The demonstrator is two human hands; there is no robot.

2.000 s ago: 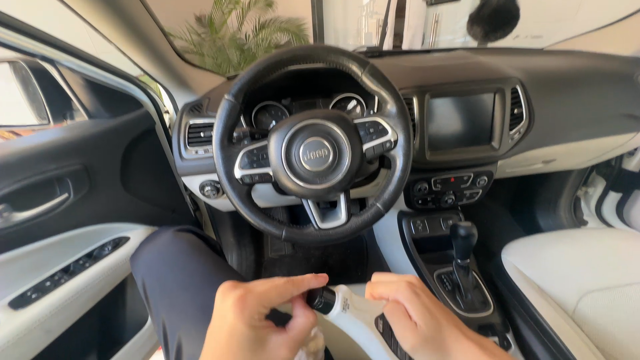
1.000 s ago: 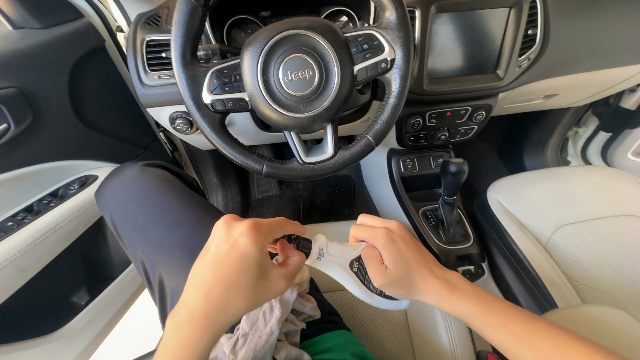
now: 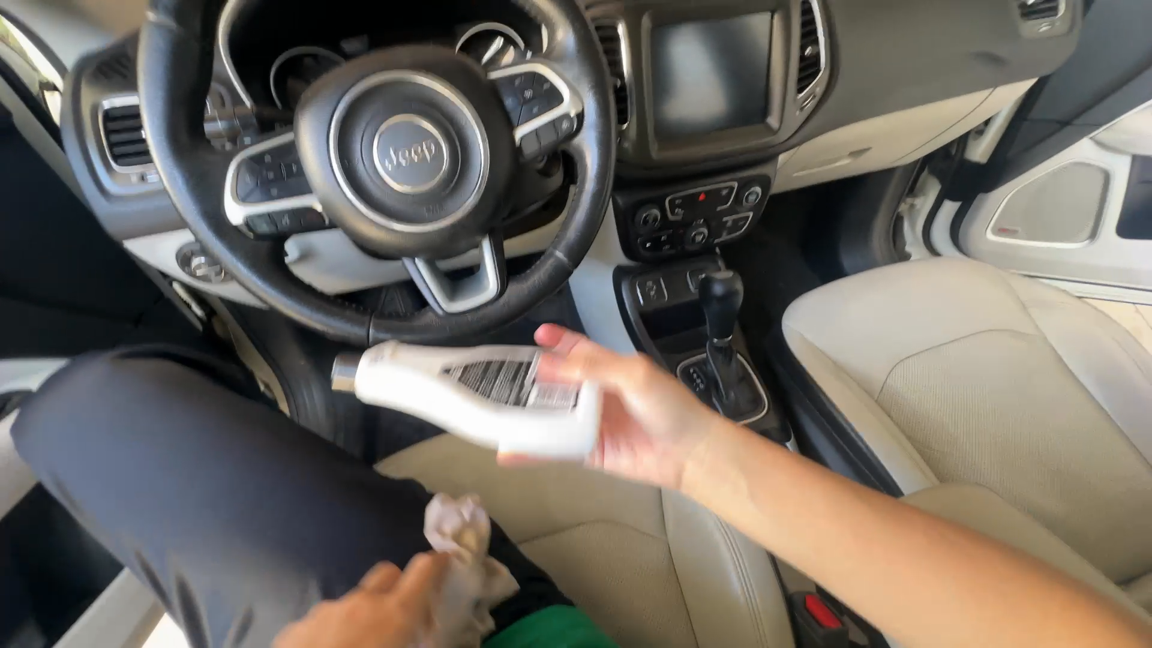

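My right hand (image 3: 630, 405) grips the base end of a white plastic bottle (image 3: 423, 382), which lies nearly level in the air below the steering wheel (image 3: 576, 256). The bottle's narrow end, with a small dark and silvery tip, points left, and a label with dark print faces up. Low in the view, my left hand (image 3: 369, 607) is blurred; its fingers are on a crumpled light cloth (image 3: 468, 558) over my lap. How firmly they hold the cloth cannot be told.
The gear lever (image 3: 720, 306) stands right of the bottle on the centre console. Beyond it is the beige passenger seat (image 3: 972, 387). A touchscreen (image 3: 711, 76) sits above the climate controls (image 3: 697, 216). My dark-trousered leg (image 3: 198, 486) is at the left, and a red seat-belt buckle (image 3: 821, 612) is at the bottom.
My left hand has left the bottle's narrow end and moved down to the cloth. The bottle is now in my right hand alone, its tip pointing left. The view has tilted down.
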